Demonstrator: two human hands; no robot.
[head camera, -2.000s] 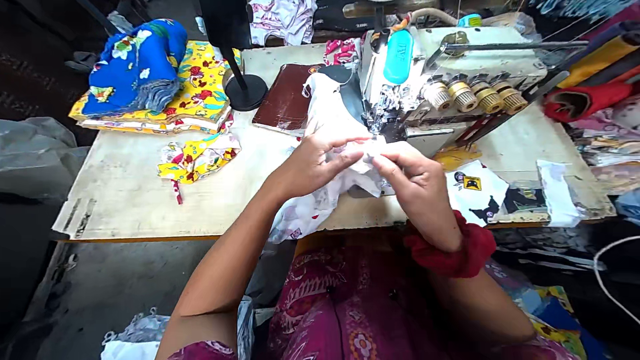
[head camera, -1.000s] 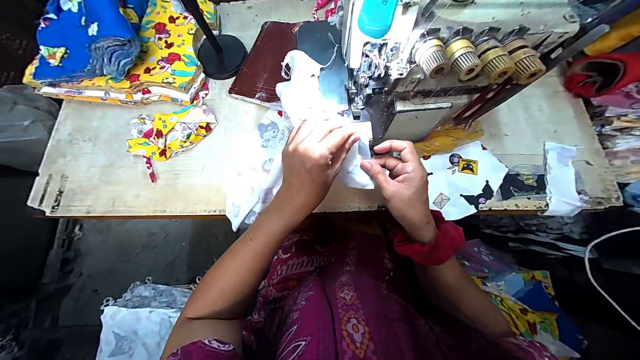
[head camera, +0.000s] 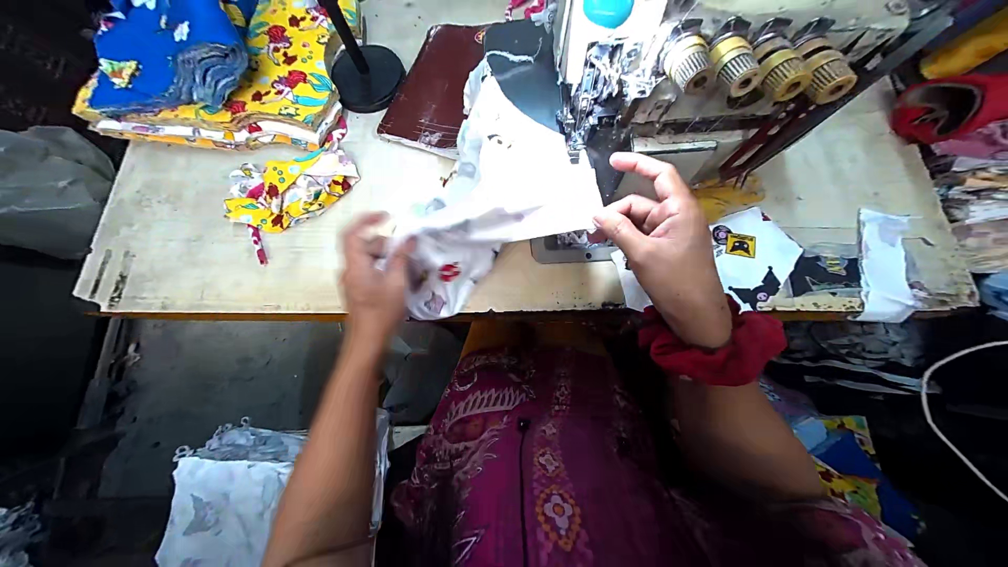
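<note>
A white printed fabric piece (head camera: 520, 169) stretches between my hands, with its upper right edge at the needle area of an overlock sewing machine (head camera: 598, 94). My right hand (head camera: 657, 224) pinches the fabric's right corner between thumb and index finger, just in front of the presser foot; a red scrunchie (head camera: 713, 346) circles that wrist. My left hand (head camera: 374, 272), blurred, is at the fabric's left end, where the cloth bunches and hangs over the table's front edge. Whether its fingers are closed on the cloth is unclear.
On the left lie stacked blue and yellow printed fabrics (head camera: 213, 118) and a small yellow printed piece (head camera: 291, 189). A black stand (head camera: 368, 79) and a maroon book (head camera: 433, 87) are behind. White printed scraps (head camera: 756, 256) lie right; cut white pieces (head camera: 224, 504) sit below.
My left hand has moved left, away from my right hand, and the fabric between them is now spread out. The view has shifted closer to the table.
</note>
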